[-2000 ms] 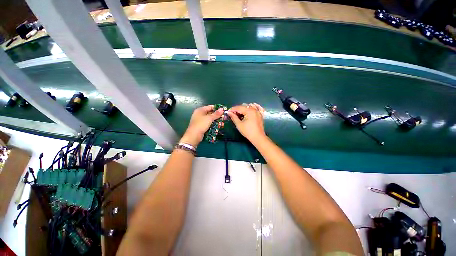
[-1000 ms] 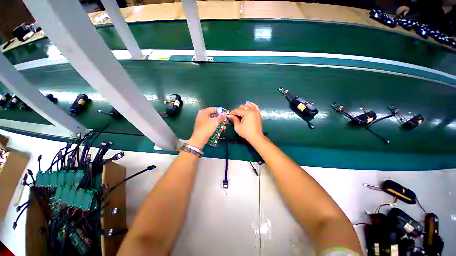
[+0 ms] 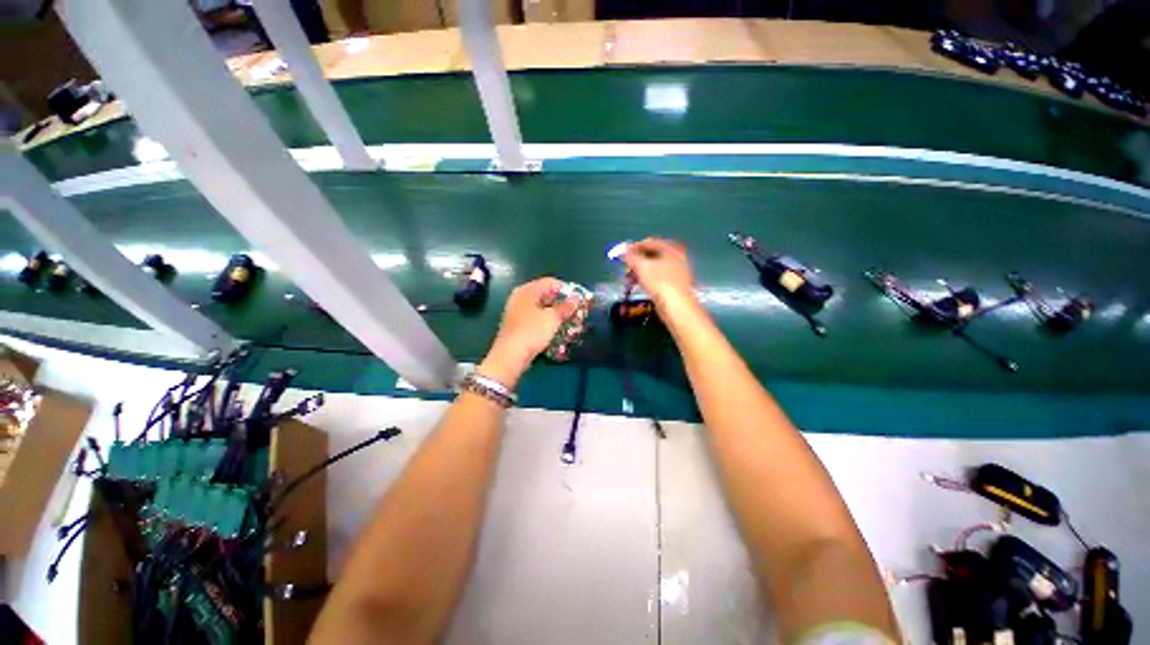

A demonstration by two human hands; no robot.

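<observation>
My left hand (image 3: 536, 318) pinches green circuit boards (image 3: 570, 330) with red and white specks over the near edge of the green belt. A black cable lead (image 3: 575, 422) hangs below them, its plug over the white bench. My right hand (image 3: 658, 267) is raised to the right, apart from the left, fingertips pinched around a small whitish-blue bit (image 3: 618, 252) that is too blurred to name. A black battery pack (image 3: 633, 310) with an orange mark lies on the belt just below my right hand, with a thin black cord near it.
Joined units (image 3: 792, 282) lie spaced on the green belt (image 3: 568, 208), left and right. Grey-white frame posts (image 3: 240, 176) cross at left. A carton (image 3: 298, 504) of green boards with black cords stands front left. A loose pile of black packs (image 3: 1015, 494) lies front right.
My right hand has moved away from the left, up and right, uncovering the black pack. The left hand still pinches the boards. The units on the belt have shifted right.
</observation>
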